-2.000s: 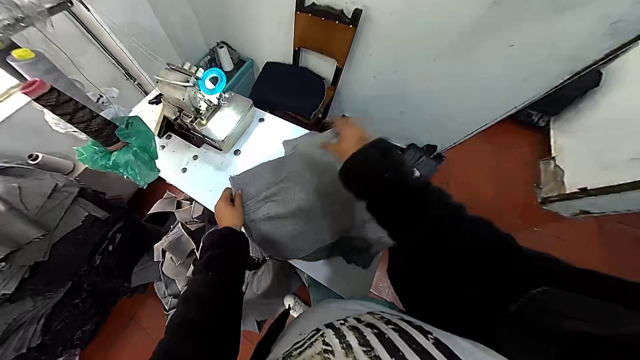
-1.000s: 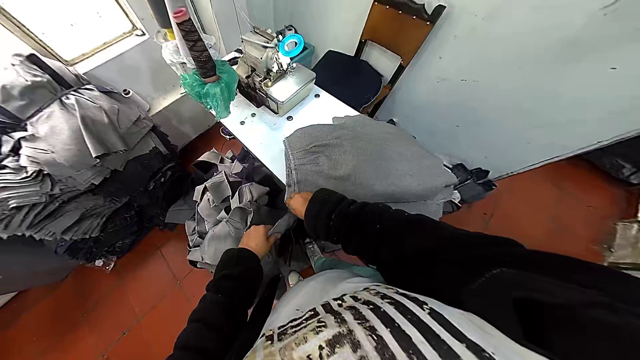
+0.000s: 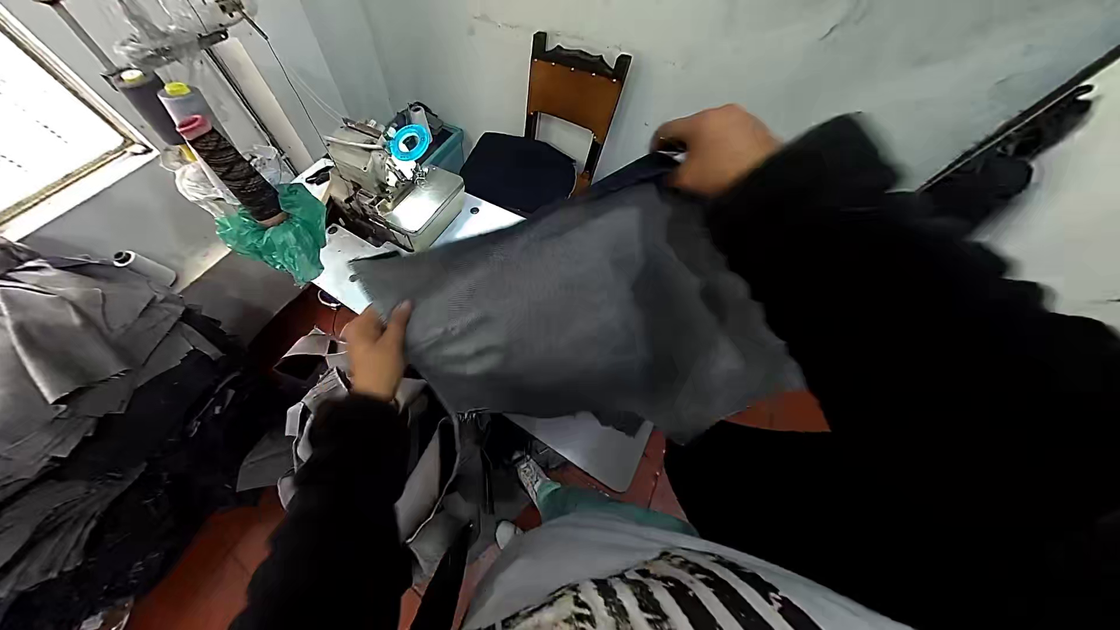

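A piece of dark grey fabric (image 3: 560,306) is stretched between my two hands, raised over the white sewing table (image 3: 481,220). My left hand (image 3: 376,350) grips its left edge, thumb on top. At the upper right, my right hand (image 3: 719,149) is closed on the fabric's far corner and is slightly blurred. Just beyond the cloth's left end stands an overlock sewing machine (image 3: 398,188) with a blue ring-shaped part on it. The cloth hides much of the table.
Stacked grey fabric pieces (image 3: 79,350) lie at the left. Fabric scraps (image 3: 429,490) hang or lie below my left hand. Thread cones (image 3: 232,166) and a green plastic bag (image 3: 284,232) are beside the machine. A chair (image 3: 573,96) stands against the wall.
Grey fabric that lay spread on the table a second ago is now lifted and stretched. My right hand has moved from the near table edge out to the far right corner of the cloth.
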